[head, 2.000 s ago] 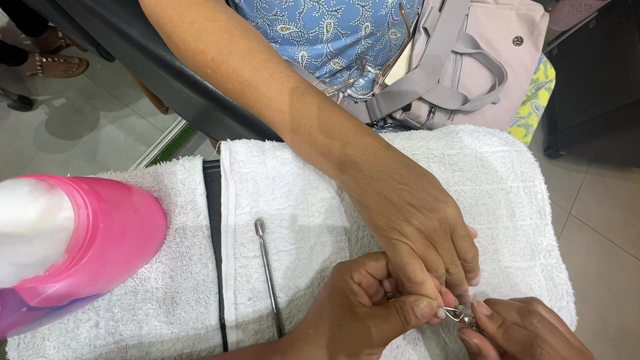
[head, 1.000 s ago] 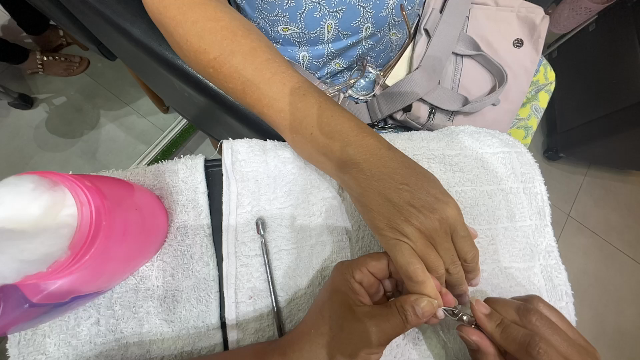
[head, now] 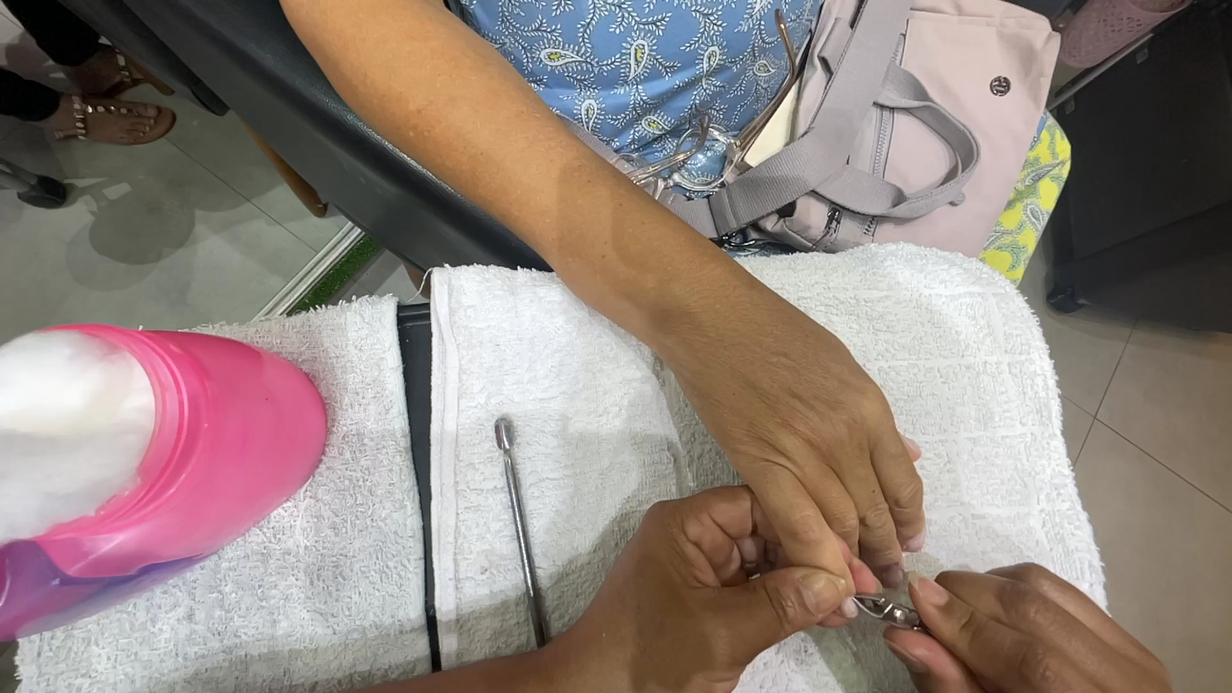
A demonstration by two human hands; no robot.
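Observation:
Another person's hand (head: 799, 395) lies palm down over a white terry towel (head: 972, 385). My left hand (head: 712, 587) grips one of its fingers near the tip, thumb on top. At the lower right, my right hand (head: 1030, 626) holds a metal cuticle nipper (head: 890, 611) between thumb and fingers. The nipper's jaws are at the tip of the held finger; their exact contact cannot be told. Its handles are mostly hidden in my right hand. A metal cuticle pusher (head: 523, 529) lies on the towel to the left of my left hand.
A pink plastic container (head: 241, 423) holding white cotton (head: 72, 433) stands on another towel (head: 337, 539) at the left. Beyond the towels are a dark armrest (head: 385, 164), a pink bag (head: 991, 125) with grey straps and eyeglasses (head: 703, 159) on the seated person's lap.

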